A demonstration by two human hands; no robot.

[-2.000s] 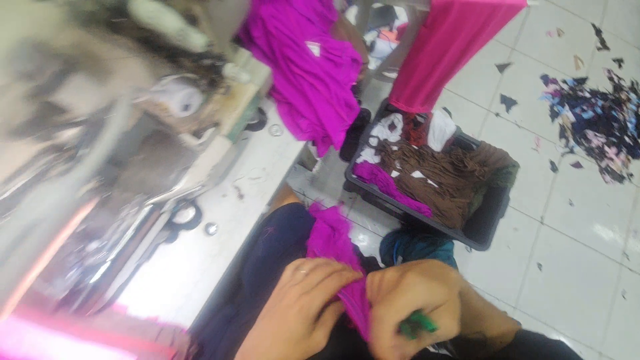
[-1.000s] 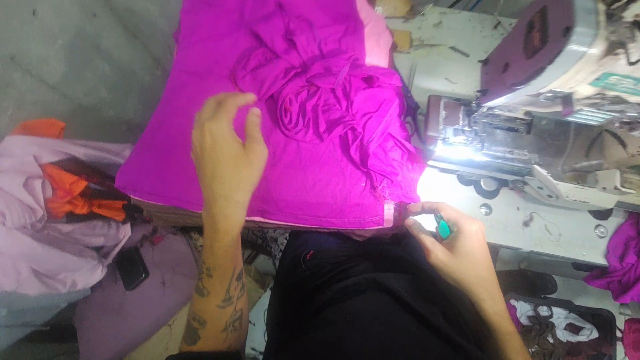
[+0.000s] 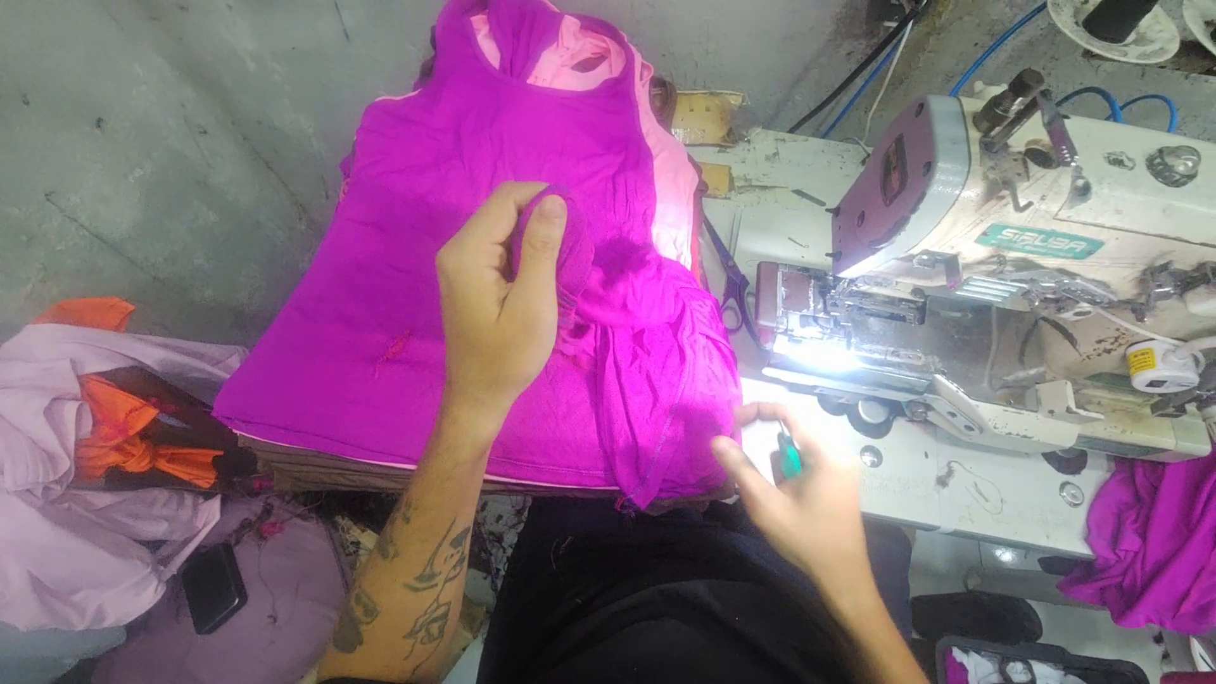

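Observation:
My left hand [image 3: 503, 285] grips a folded edge of a bunched magenta garment [image 3: 665, 351], which lies across the lower right of a flat magenta tank top [image 3: 380, 313]. That tank top tops a stack of pink and brown garments. Beside the bunched cloth, near the stack's lower right corner, my right hand [image 3: 798, 484] is slightly blurred. A small green-handled tool [image 3: 789, 456] sits in its curled fingers; the tool's kind cannot be told. A lit Siruba sewing machine [image 3: 1045, 228] stands to the right.
Purple-handled scissors [image 3: 733, 285] lie between the stack and the machine. Lilac and orange cloth [image 3: 57, 475] and a black phone [image 3: 213, 589] are at the left. Magenta cloth [image 3: 1159, 541] hangs off the machine table [image 3: 1007, 513] at the right, above a dark crate [image 3: 1035, 660].
The view has swung from the floor crate to the garment stack. My left hand, open above the stack a second ago, now grips the bunched garment, and more of the tank top shows.

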